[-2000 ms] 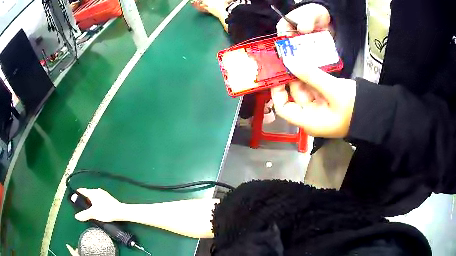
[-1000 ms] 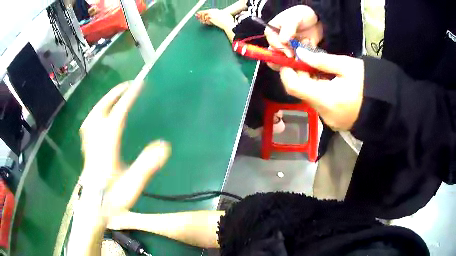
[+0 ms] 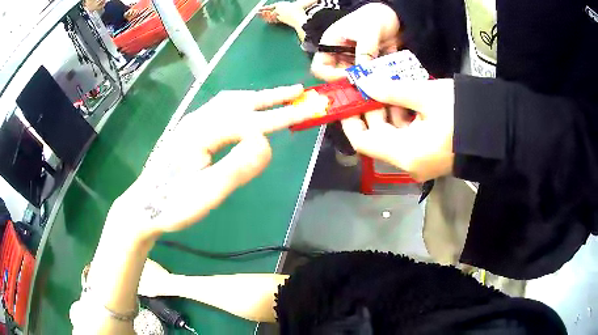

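Note:
A red unit [image 3: 342,98] with an orange end and a white-and-blue area is held up by another person's hand [image 3: 419,134]. My left hand [image 3: 203,160] is raised over the worktop, empty, thumb apart, its extended fingers at the unit's orange end; I cannot tell if they touch it. My right hand [image 3: 154,279] rests low at the left, mostly hidden behind my left wrist. The electric screwdriver [image 3: 167,314] comes out from under it, tip toward the lower right. Its grip is hidden. A speckled screw dish [image 3: 148,323] is partly visible beside it.
The other person's second hand [image 3: 360,39] holds a thin dark tool behind the unit. Another person's hand [image 3: 286,14] rests on the green worktop [image 3: 223,219] farther back. A black cable [image 3: 219,252] crosses the worktop's edge. A red stool [image 3: 387,180] stands beyond it.
My left hand has come in from the lower left and reached up to the unit. The other person has tilted the unit edge-on and partly back. My right hand stays low.

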